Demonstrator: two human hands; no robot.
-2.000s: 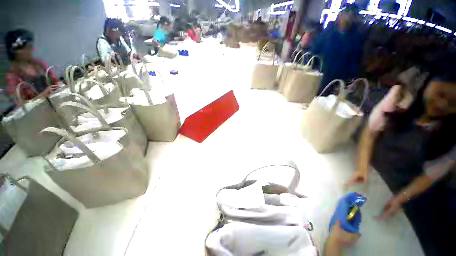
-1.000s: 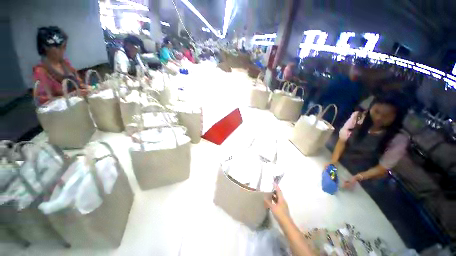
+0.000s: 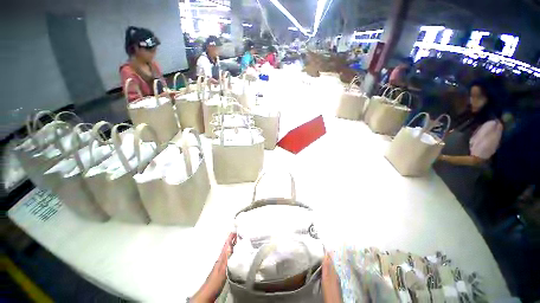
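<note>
A beige tote bag (image 3: pixel 275 237) stands upright and open at the bottom centre, with white stuffing inside its mouth. One handle loop stands up at its far side and the other lies over the near side of the opening. My left hand (image 3: pixel 220 269) is against the bag's left side. My right hand (image 3: pixel 330 278) is against its right side. Both hands hold the bag between them; the fingers are partly hidden and the lower bag is cut off by the frame's edge.
Stuffed tote bags (image 3: pixel 172 192) stand in rows on the left of the white table (image 3: pixel 355 201), more at back right. A red board (image 3: pixel 303 135) lies mid-table. A strap bundle (image 3: pixel 414 275) lies at front right. People stand at left and right.
My right hand has moved from the bag's rim to its side, and my left hand has come into view. The bag is nearer me. The blue dispenser at the right is no longer visible.
</note>
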